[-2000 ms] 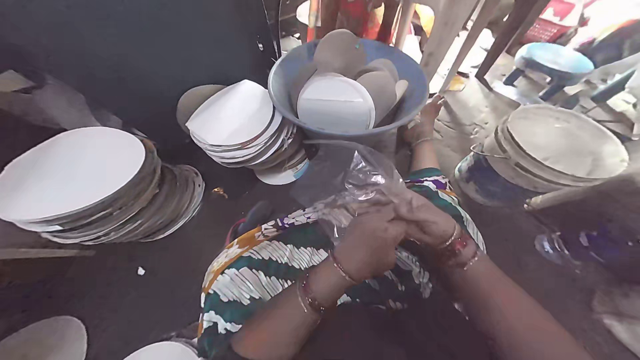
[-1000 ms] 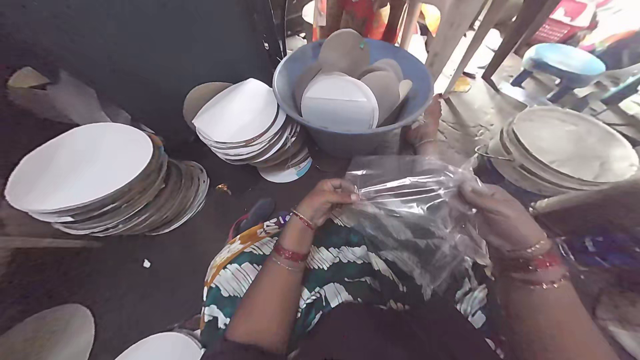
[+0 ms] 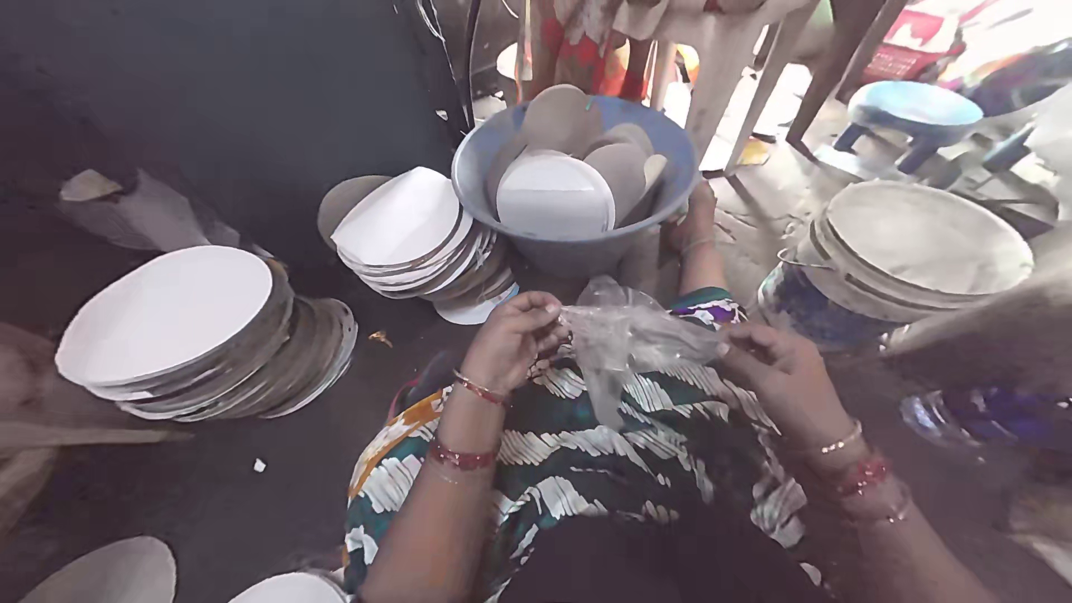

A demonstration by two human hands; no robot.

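A clear plastic bag (image 3: 624,331) is stretched above my patterned skirt, bunched between both hands. My left hand (image 3: 521,339) pinches one end of it between thumb and fingers. At the other end, my right hand (image 3: 775,368) grips the film. Just beyond the bag stands a blue plastic basin (image 3: 578,243) holding several grey and white round discs (image 3: 557,197). Left of the basin leans a stack of white-topped discs (image 3: 402,222), and a larger stack of round discs (image 3: 172,318) lies farther left.
A lidded bucket (image 3: 921,243) stands at the right, with a small blue stool (image 3: 913,109) behind it. Wooden legs (image 3: 770,84) rise beyond the basin. A bare foot (image 3: 699,222) is beside the basin. More discs (image 3: 117,574) show at the lower left.
Two seconds ago my hands were close together at the bag; a second ago they held it spread out wide. Now the bag is gathered into a narrower, crumpled strip between them.
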